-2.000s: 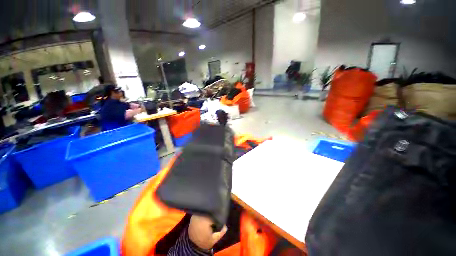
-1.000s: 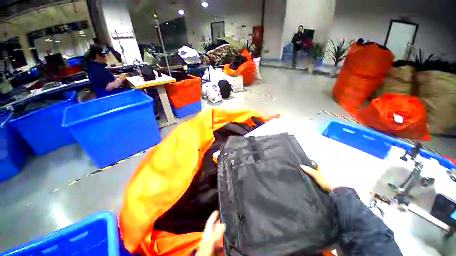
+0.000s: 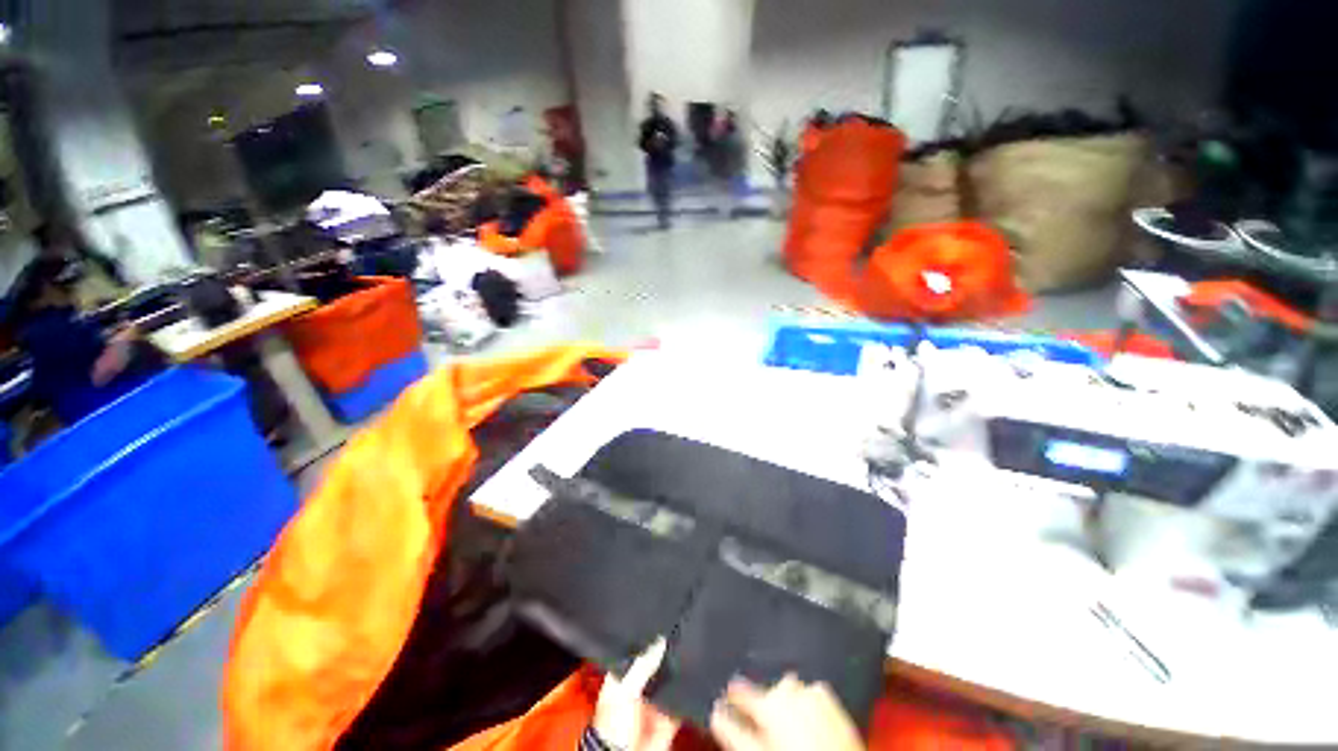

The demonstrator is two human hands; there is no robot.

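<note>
A black panel [image 3: 734,565] with rounded corners lies flat on the white table, its near left part reaching over the orange sack. Camouflage strips [image 3: 807,581] run across it. My left hand [image 3: 634,701] is at the panel's near edge with a finger or thumb on top, pinching it. My right hand [image 3: 785,719] rests on the near part of the panel, fingers spread; it is blurred and cut off by the bottom edge. The sewing machine [image 3: 1108,458] with a lit screen stands to the right of the panel.
A silver V-shaped tool [image 3: 1130,643] lies on the table [image 3: 998,646] right of the panel. An orange sack [image 3: 345,565] hangs open at the left, dark pieces inside. A blue crate [image 3: 822,349] is behind the machine. A big blue bin [image 3: 162,506] stands far left. People are in the background.
The view has turned right, bringing the machine into sight. The panel now lies flat with camouflage strips showing, where a bulkier black piece was before. My right hand has moved to the near edge.
</note>
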